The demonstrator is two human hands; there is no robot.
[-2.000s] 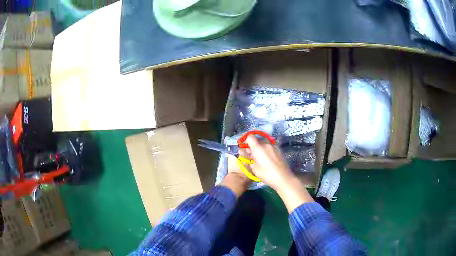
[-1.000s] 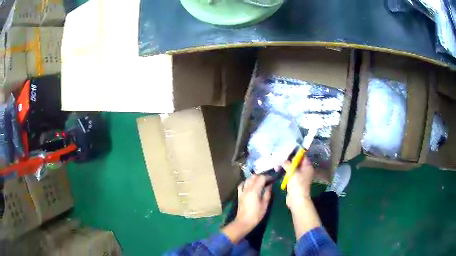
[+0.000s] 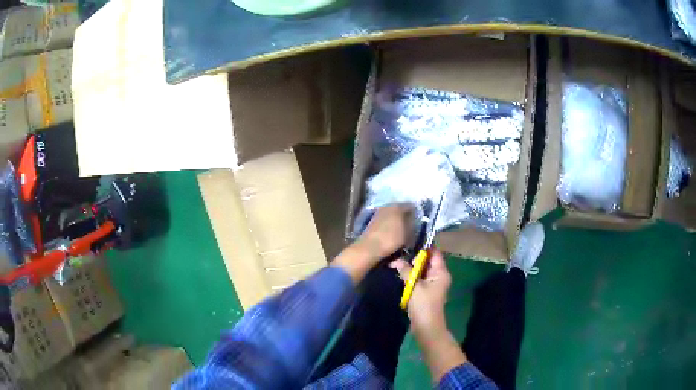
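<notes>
My right hand holds scissors by the yellow handle, blades pointing up over the open carton. My left hand is at the lower edge of a clear, whitish poly bag, with its fingers on or in the bag; the fingertips are partly hidden. Something dark shows between the hands. The bag lies over the near left part of the open carton. Rows of black-and-white bundles lie in the carton.
A neighbouring carton holds a large whitish bag. A dark-topped table with a green object runs along the top. A large pale carton and a taped carton stand left. Orange-and-black equipment is farther left. My shoe is beside the carton.
At first the scissors were open with blades pointing left; now they point up. A whitish bag has come into view over the carton's near side. My left hand has moved up onto it.
</notes>
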